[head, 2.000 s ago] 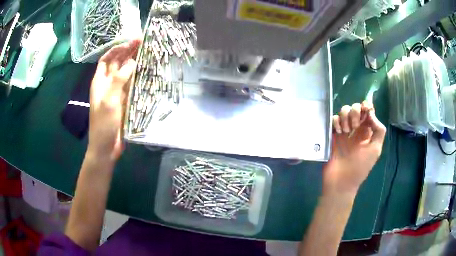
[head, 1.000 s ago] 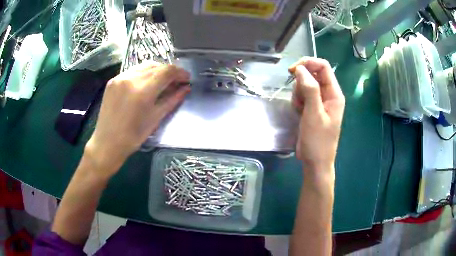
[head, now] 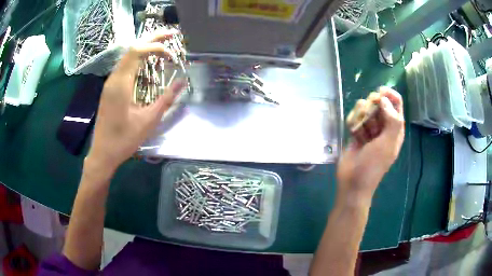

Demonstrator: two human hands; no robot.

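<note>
The metal tray [head: 243,135] lies around the machine base, with silver pins [head: 152,67] heaped at its left side. My left hand [head: 127,102] is over the tray's left edge beside the heap, fingers and thumb spread, with nothing visible in it. My right hand [head: 375,129] is just right of the tray, fingers curled; blur hides whether pins are in it. The small dark fixture [head: 237,90] sits under the grey press head [head: 253,32], with a few loose pins [head: 261,89] at its right. The front parts box [head: 221,202], full of pins, stands before the tray.
The rear-left parts box [head: 97,35] and a small whitish box [head: 27,70] are at the left. A dark pouch with a white stripe [head: 80,116] lies left of the tray. Stacked clear boxes [head: 439,86] stand at right. The rear-right parts box [head: 353,15] is partly hidden.
My right hand has moved from the fixture's right side out past the tray's right edge. My left hand has drawn back left from near the fixture, and its fingers have spread.
</note>
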